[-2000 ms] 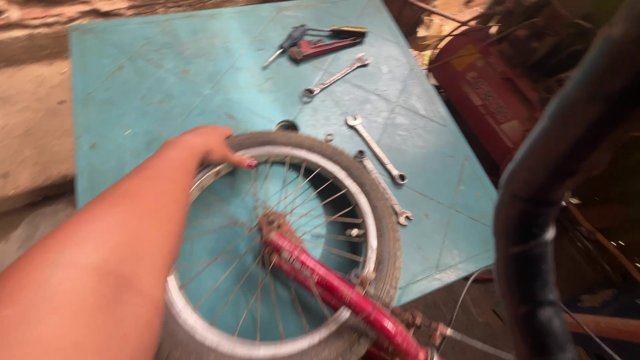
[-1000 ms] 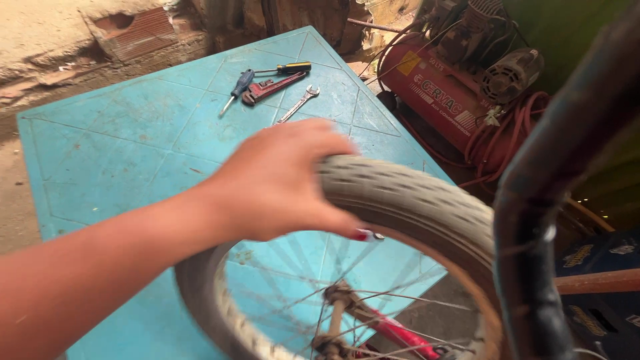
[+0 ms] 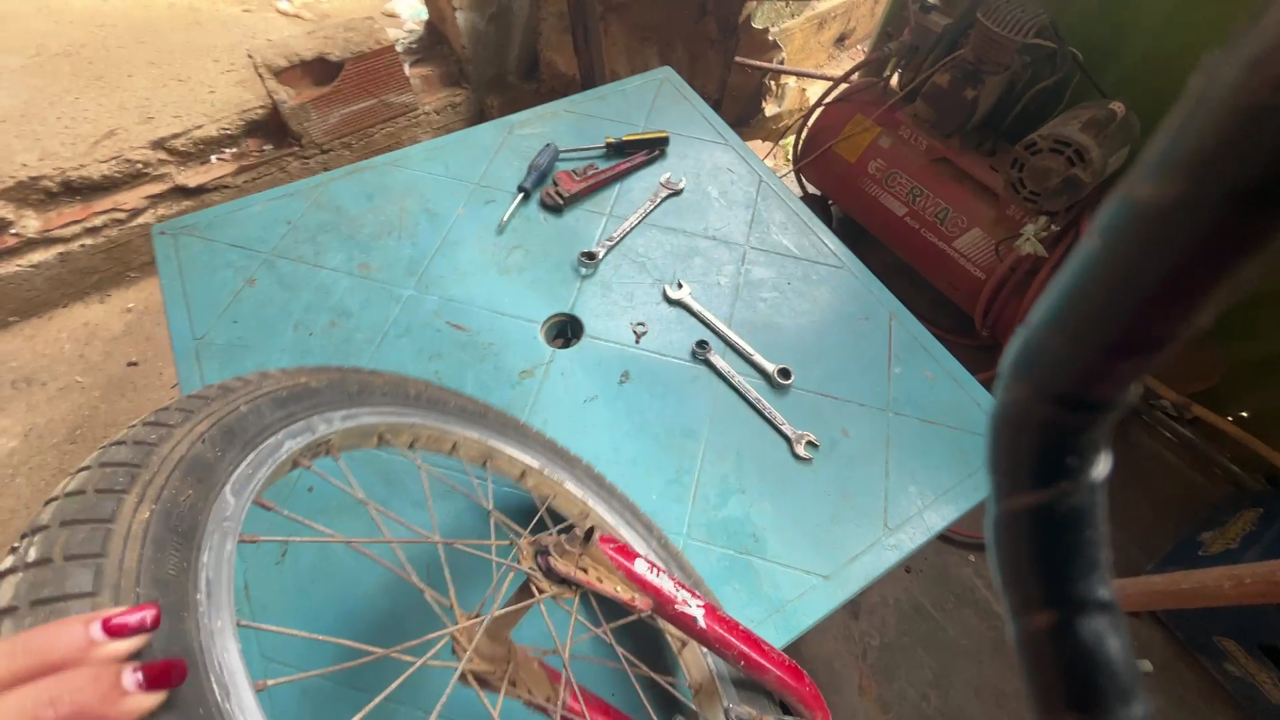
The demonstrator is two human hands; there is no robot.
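At the lower left edge, fingertips of my left hand (image 3: 90,660) lie against the black rubber tire of a bicycle wheel (image 3: 330,400); the rest of that hand is cut off. Rusty spokes run to a hub held between the arms of a red fork (image 3: 700,620), its paint chipped. Beyond the wheel, several combination wrenches (image 3: 740,335) lie on the blue table (image 3: 330,240), beside a small metal washer (image 3: 639,328). A red pipe wrench (image 3: 600,180), a blue-handled screwdriver (image 3: 530,185) and a yellow-and-black screwdriver (image 3: 636,142) lie farther back. My right hand is out of view.
A dark curved tube (image 3: 1050,420), blurred and close, rises along the right. Behind the table's right edge stands a red air compressor (image 3: 900,190) with hoses. A broken hollow brick (image 3: 345,90) sits at the back left. The table has a round hole (image 3: 562,330).
My left hand has moved from the top of the tire to the lower left of the view. The wheel has turned, and its near side now lies farther left.
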